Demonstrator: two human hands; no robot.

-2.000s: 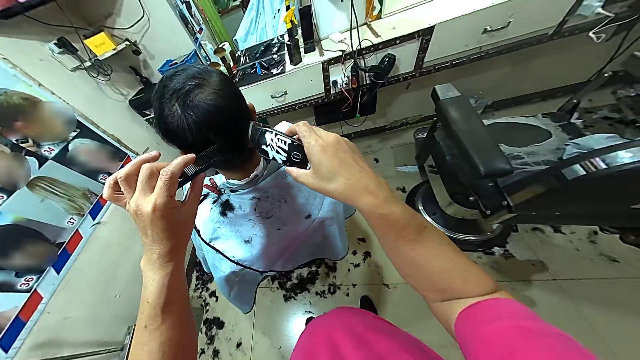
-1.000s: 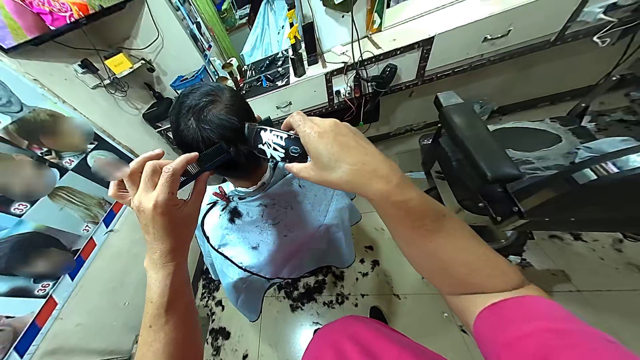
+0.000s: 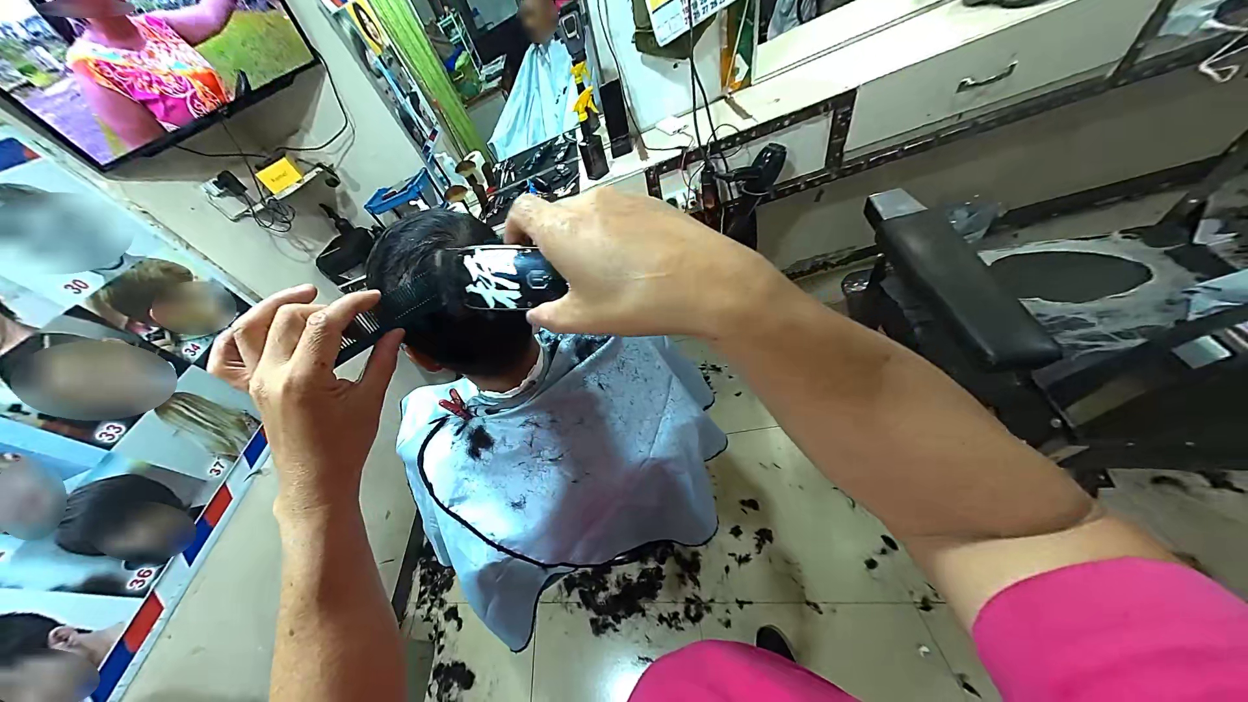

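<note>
A seated person with short black hair (image 3: 429, 244) faces away, wearing a light blue barber's cape (image 3: 585, 439) strewn with cut hair; a red clip (image 3: 455, 404) sits near its neckline. My left hand (image 3: 312, 361) pinches a black comb (image 3: 363, 330), whose far part lies against the left side of the back of the head. In my right hand (image 3: 634, 263) is a black hair clipper (image 3: 512, 277) with white markings, its cutting end at the back of the head beside the comb. The blade itself is hidden against the hair.
A black barber's chair (image 3: 965, 283) stands at the right. Ahead runs a counter with drawers (image 3: 955, 97), a spray bottle (image 3: 588, 127) and hanging cords. A wall poster (image 3: 107, 429) and a screen (image 3: 166, 68) are at the left. Cut hair (image 3: 624, 590) lies on the tiled floor.
The clipper has shifted from the right side of the head toward the middle of its back, nearer the comb. Both hands keep their tools. The view has tilted somewhat.
</note>
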